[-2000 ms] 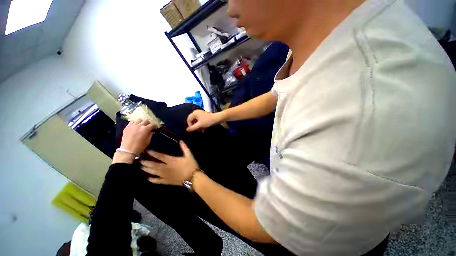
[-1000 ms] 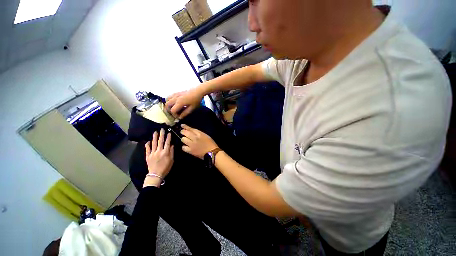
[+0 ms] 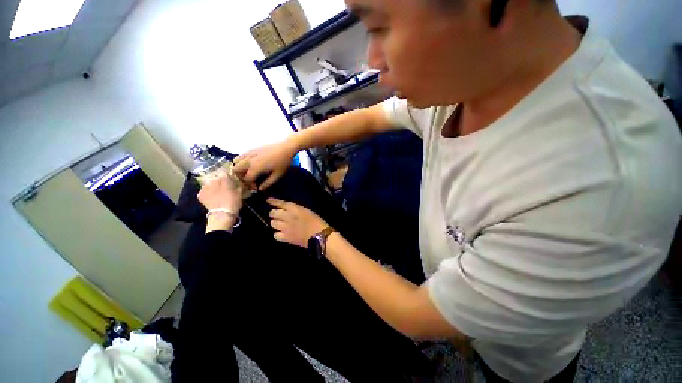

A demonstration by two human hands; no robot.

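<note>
A black garment [image 3: 224, 262] is on a dress form with a cream neck and shiny silver cap [image 3: 209, 161]. My left hand [image 3: 220, 196], black-sleeved with a pale bracelet, has its fingers curled at the front of the neck, pinching the collar edge; its fingertips are partly hidden. A thin pale line [image 3: 256, 215] runs down the front below the neck. Another person's hand [image 3: 265, 163] pinches at the neck beside mine. Their other hand [image 3: 295, 223], with a wristwatch, rests on the front of the garment. My right hand is not in view.
The person in a beige T-shirt [image 3: 546, 194] stands close on the right. Behind are a black metal shelf [image 3: 318, 34] with cartons [image 3: 280, 26], and a dark-blue heap [image 3: 385, 176]. White cloth [image 3: 127, 360] and a yellow roll [image 3: 90, 307] are at lower left.
My left hand has moved up from lying flat on the garment's front to the neck, and its fingers have closed. The other person's hands stay near the neck and front.
</note>
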